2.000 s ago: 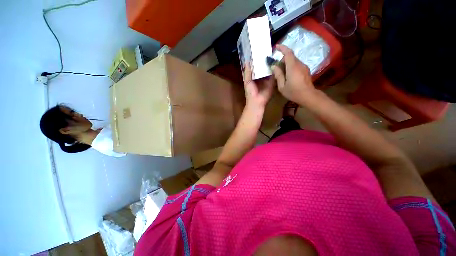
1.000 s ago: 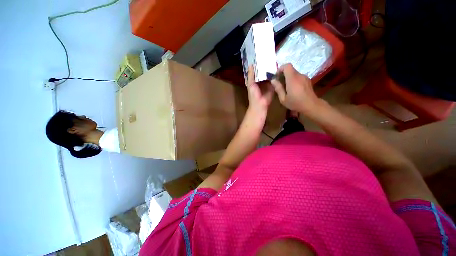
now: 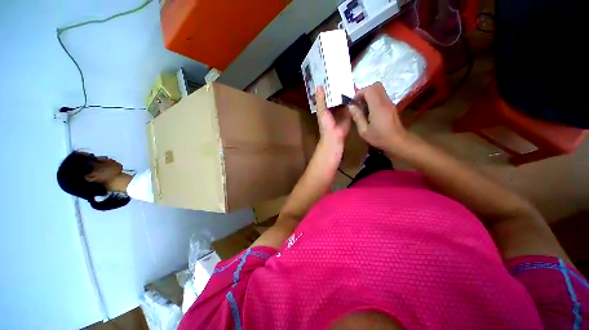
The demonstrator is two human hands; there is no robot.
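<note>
A white retail box with dark pictures on its left face is held upright in front of me. My left hand grips its lower end, fingers along the left side. My right hand is at the box's lower right corner, pinching a small dark object against it. What the dark object is cannot be told. A silvery pile of shrink bags lies on the red plastic stool, just beyond my right hand.
A large plain carton stands left, with a person behind it. Orange housing is at the top. Another retail box lies beyond the stool. A second red stool is right, beside a large black shape. Film-wrapped items are lower left.
The box has tilted slightly to the left, showing more of its pictured face. My right hand has come down a little from its earlier position and stays at the box's lower corner.
</note>
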